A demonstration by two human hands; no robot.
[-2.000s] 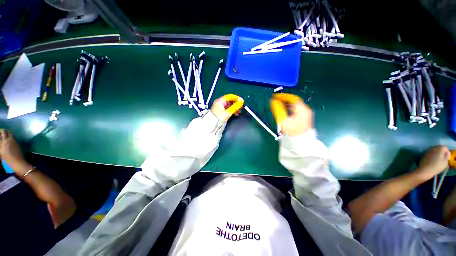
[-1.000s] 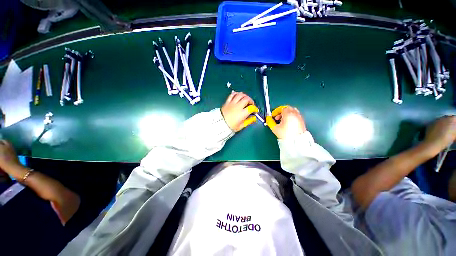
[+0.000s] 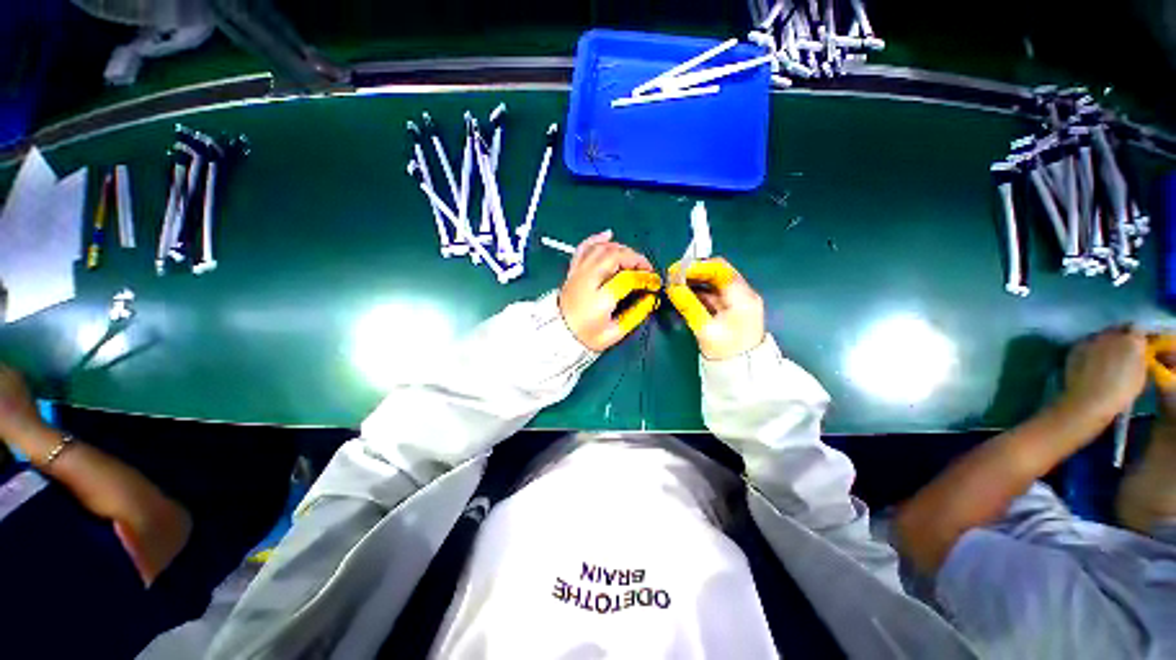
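My left hand, with yellow finger cots, is closed at the fingertips on thin black lead wires that hang down toward the bench's near edge. A white sleeving piece sticks out at its upper left. My right hand, also in yellow finger cots, pinches a white sleeved cable that points up and away. The fingertips of both hands nearly meet. What lies between them is too small to tell.
A blue tray with white sleeving stands beyond my hands. Harness piles lie at left, left of centre and far right. Paper lies far left. Other people's arms show on both sides.
The sleeved cable, earlier lying upright above my right hand, now shows as a short piece held there. Thin black wires now hang between my hands. The view has tilted slightly.
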